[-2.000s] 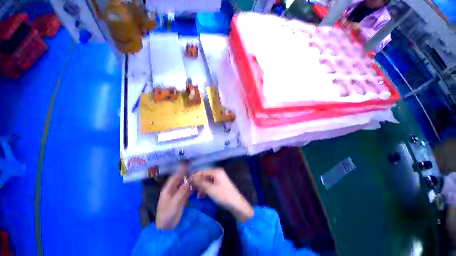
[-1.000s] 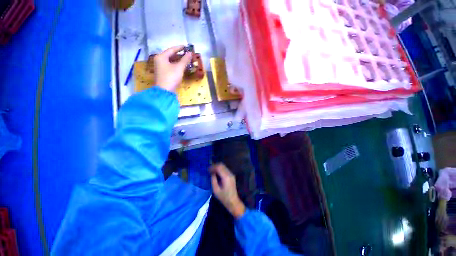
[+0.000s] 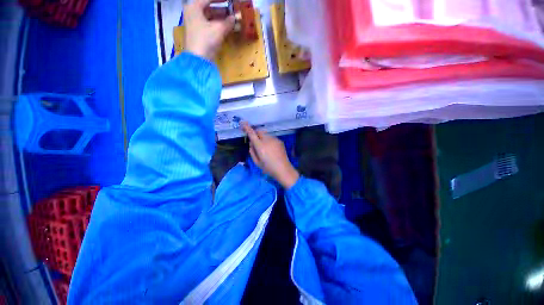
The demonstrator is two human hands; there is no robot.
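My left hand [image 3: 204,28] is at the top edge, over the orange-brown clamping fixture [image 3: 248,22] on the gold base plate [image 3: 241,58]. Its thumb and fingers close around a small shiny ring part [image 3: 222,5] at the fixture. The fingers partly hide the part, so how it is seated cannot be told. My right hand [image 3: 269,153] is at the front edge of the white machine bed [image 3: 268,113]. Its index finger points up at a small round dark spot on that edge, and the other fingers are curled. No part shows in it.
Red trays [image 3: 411,71] with white-pink liner sheets stand right of the plates. A narrower gold plate [image 3: 291,55] lies beside the fixture plate. A clear strip [image 3: 484,176] lies on the green mat [image 3: 483,238]. A blue stool [image 3: 56,124] and red crates [image 3: 65,220] are at left.
My left hand went from near my right hand to the fixture and stays there. My right hand dropped lower, then rose to the bed's front edge. The view has tilted down.
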